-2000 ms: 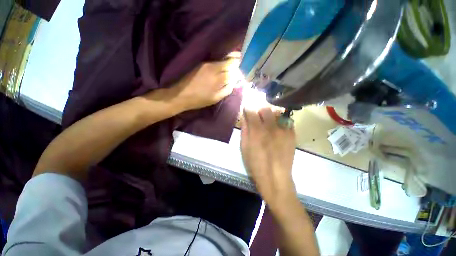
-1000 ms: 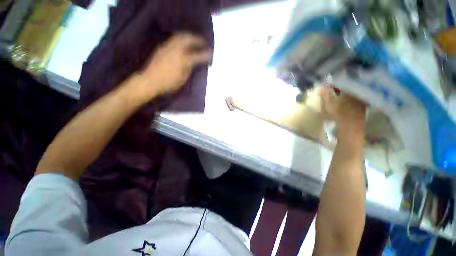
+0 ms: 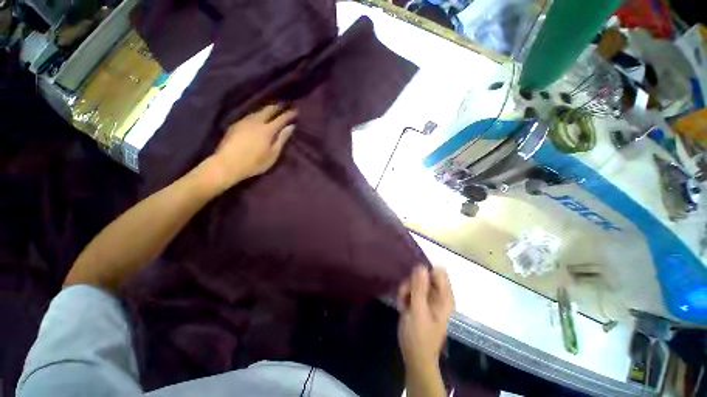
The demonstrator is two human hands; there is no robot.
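Note:
A dark maroon cloth panel (image 3: 310, 225) is spread left of the needle and hangs over the table's front edge. My left hand (image 3: 260, 143) lies on the cloth at upper left, fingers partly curled; whether it grips any cloth I cannot tell. My right hand (image 3: 426, 298) pinches the cloth's right corner near the table's front edge. The blue and white sewing machine (image 3: 581, 201) marked JACK stands to the right, with its needle area in bright glare and no cloth under it.
White labels (image 3: 533, 252) lie loosely on the machine bed. Green-handled snips (image 3: 567, 322) lie near the front edge. A bent wire guide (image 3: 399, 143) is left of the machine head. A green cone (image 3: 566, 39) stands behind. A taped brown carton (image 3: 116, 93) is at upper left.
My right hand has moved from beside the machine arm to the cloth corner and taken hold of it. The cloth is spread further right. The view has shifted, showing more of the table's back.

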